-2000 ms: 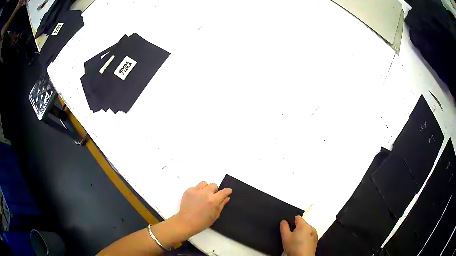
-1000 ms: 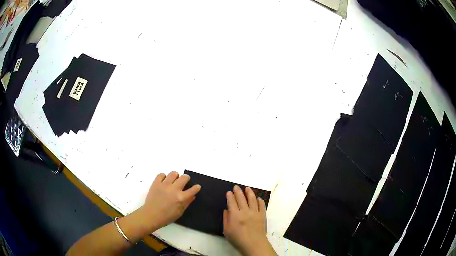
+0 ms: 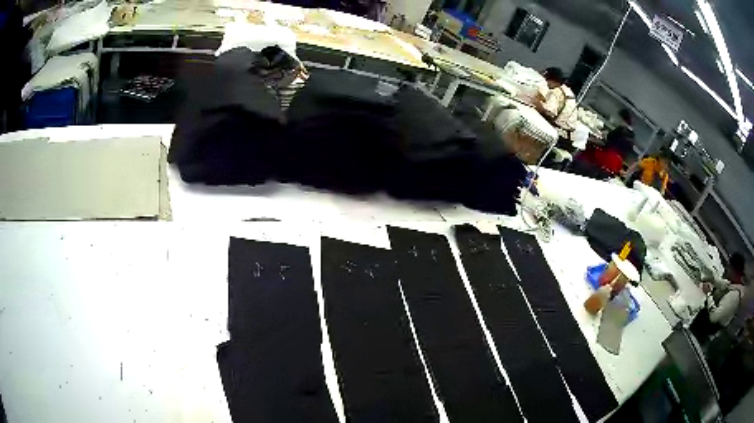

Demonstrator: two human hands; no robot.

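Observation:
Several long strips of overlapping black fabric panels lie side by side on the white table (image 3: 99,306), from the middle to the right. The leftmost strip (image 3: 273,330) has small white chalk marks near its far end and a small bump on its left edge. Thin white gaps run between the strips. The other strips, such as the second one (image 3: 368,330), also carry chalk marks near their far ends. Neither of my hands is in the picture. The folded panel and the labelled pile are out of view.
A large black fabric heap (image 3: 347,132) lies along the table's far side. A beige board (image 3: 83,178) is at the far left. A blue tray (image 3: 632,301) with bottles stands at the right. A person (image 3: 558,103) and other workers are in the background.
The view has swung up and to the right. My hands, the folded panel and the labelled pile have left the picture. The black heap, tray and workshop background now show.

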